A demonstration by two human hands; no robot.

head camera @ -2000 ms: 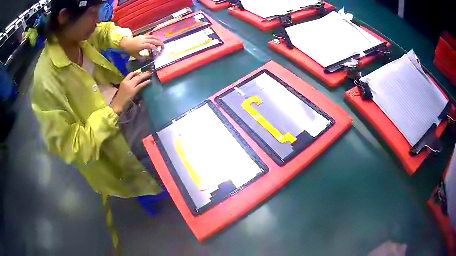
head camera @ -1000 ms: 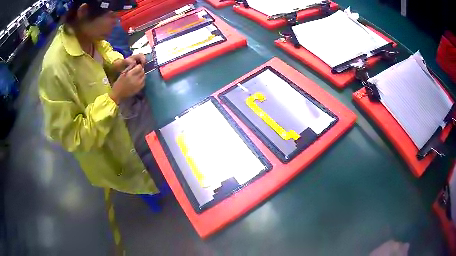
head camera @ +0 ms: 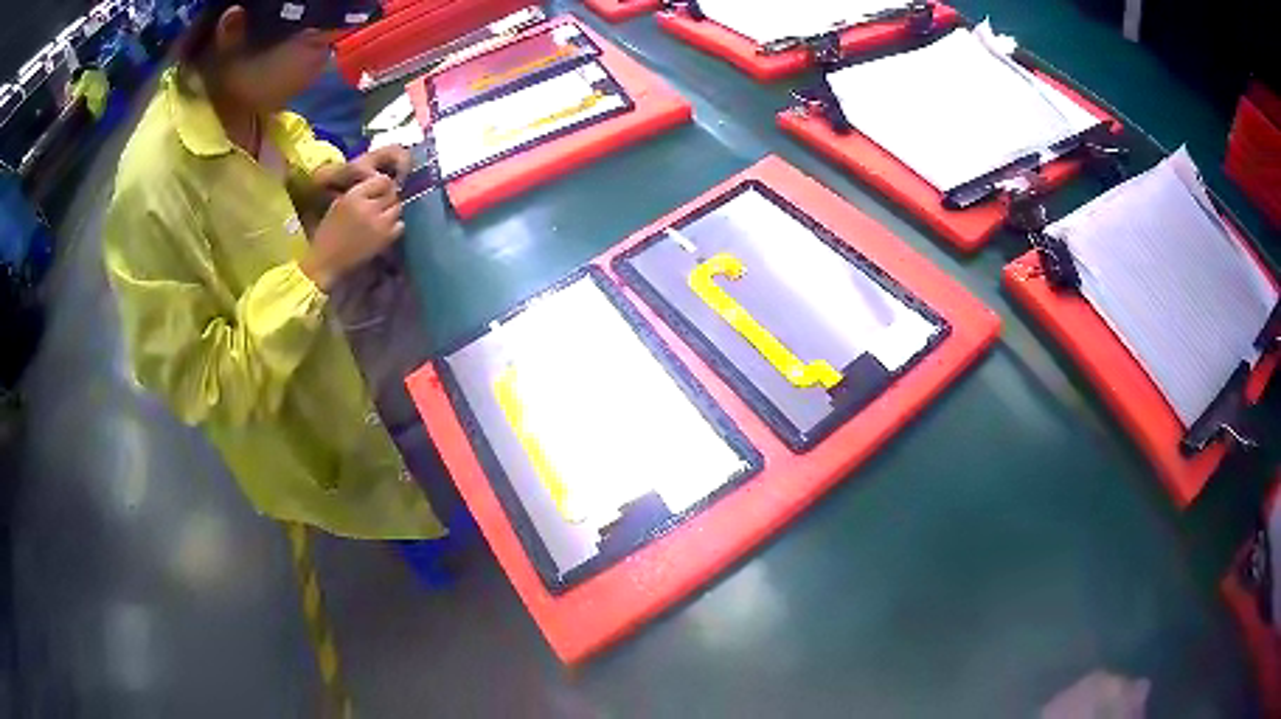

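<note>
Two display assemblies lie side by side, backs up, in a red foam tray point(head camera: 597, 628). The left panel point(head camera: 628, 400) and the right panel point(head camera: 843, 295) are silver-grey and white with black borders. Each has a flat yellow flex cable, the left one point(head camera: 531, 443) and the right one point(head camera: 759, 337), and a dark patch near its lower corner. Neither of my hands can be made out. A pale pinkish shape point(head camera: 1099, 697) is cut off by the bottom edge at the right; I cannot tell what it is.
A person in a yellow-green jacket point(head camera: 211, 281) stands at the left, hands together beside another red tray point(head camera: 576, 148) with two panels. Clamped units under white sheets point(head camera: 955, 113) and a lined sheet point(head camera: 1166, 288) sit on red trays along the right of the green bench point(head camera: 913, 562).
The neighbouring person's hands have drawn back from the far tray and come together in front of the body. The view has shifted slightly. The two near panels stay in place.
</note>
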